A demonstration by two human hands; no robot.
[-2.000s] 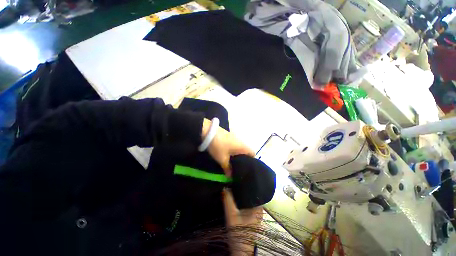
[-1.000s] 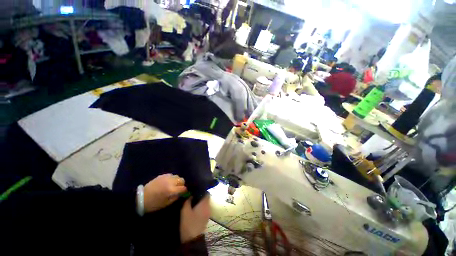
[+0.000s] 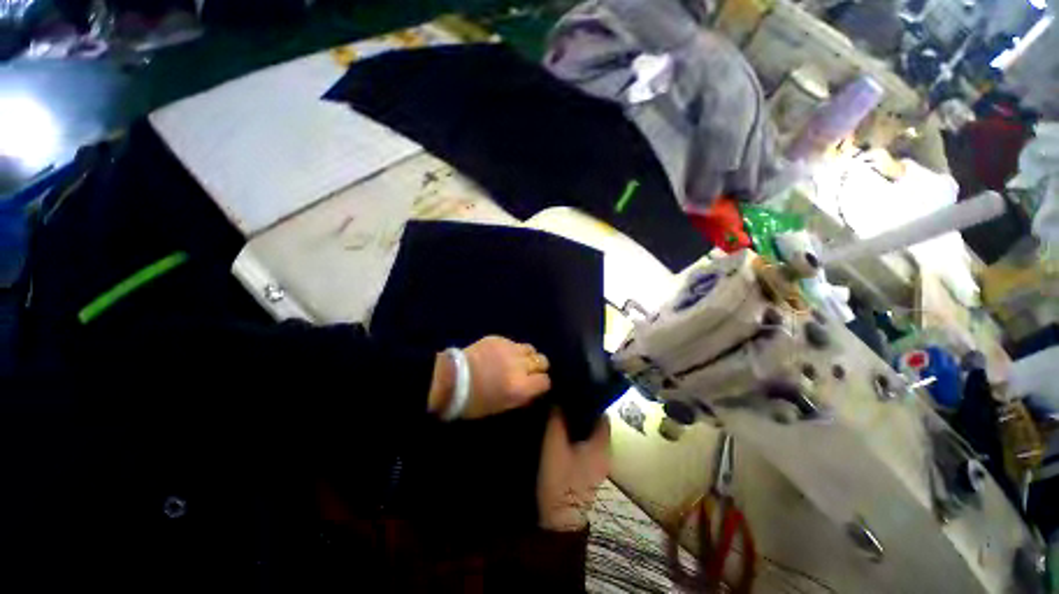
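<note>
A black garment panel (image 3: pixel 499 279) lies on the machine table, its right edge at the sewing machine head (image 3: pixel 708 319). My left hand (image 3: pixel 502 375), with a white band at the wrist, has its fingers curled on the panel's near part. My right hand (image 3: pixel 574 470) holds the panel's near right edge, its fingertips hidden by the cloth. The needle area is mostly hidden behind the head and cloth. A bright green strip (image 3: pixel 132 287) shows on black cloth at the left.
A second black panel (image 3: pixel 499 116) with small green lettering lies across the far side. Grey cloth (image 3: pixel 685 104) is bunched beyond it. Red-handled scissors (image 3: pixel 718 528) lie on the machine bed at the near right. A white board (image 3: pixel 279 139) extends at the far left.
Since two seconds ago, the panel has been spread toward the machine head and its green strip is out of sight. Since one second ago, the view has tilted downward; both hands stay on the cloth.
</note>
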